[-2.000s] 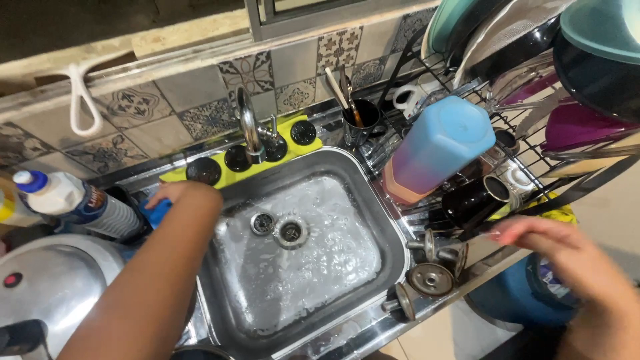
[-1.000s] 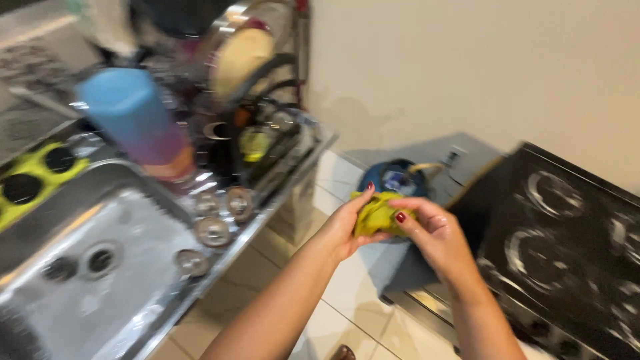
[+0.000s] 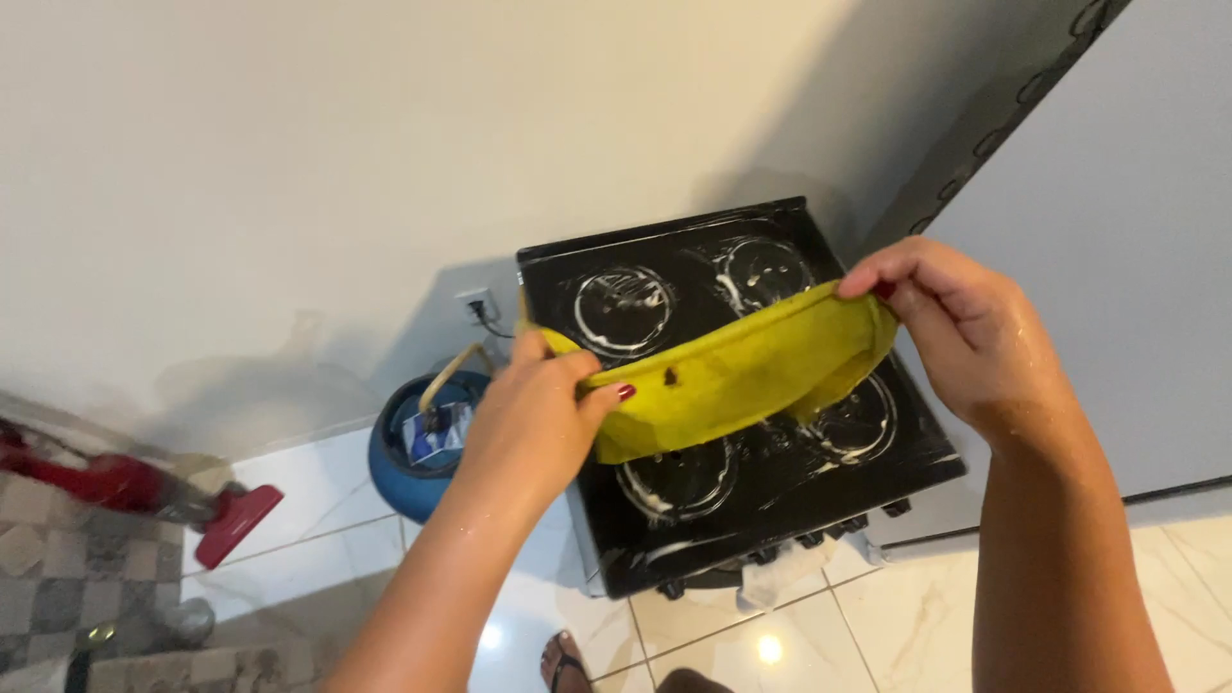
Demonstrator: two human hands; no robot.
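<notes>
A yellow cleaning cloth (image 3: pixel 731 385) with a small dark hole or spot hangs stretched between my two hands. My left hand (image 3: pixel 544 414) pinches its left end between thumb and fingers. At the cloth's upper right corner, my right hand (image 3: pixel 948 327) grips it the same way. Below and behind the cloth is the black stovetop (image 3: pixel 770 500), streaked with white foam around its burner rings. The cloth hides part of the stovetop's middle; whether it touches the surface I cannot tell.
Left of the stove stands a blue gas cylinder (image 3: pixel 399 481) with a hose, beneath a wall outlet (image 3: pixel 476 306) with a plug. A refrigerator (image 3: pixel 1088 289) is on the right. A red vacuum cleaner (image 3: pixel 236 525) lies at the far left. A foot in a sandal (image 3: pixel 566 664) shows at the bottom.
The view has swung from the sink to the stove. The yellow cloth, bunched in both hands a second ago, is now spread between them.
</notes>
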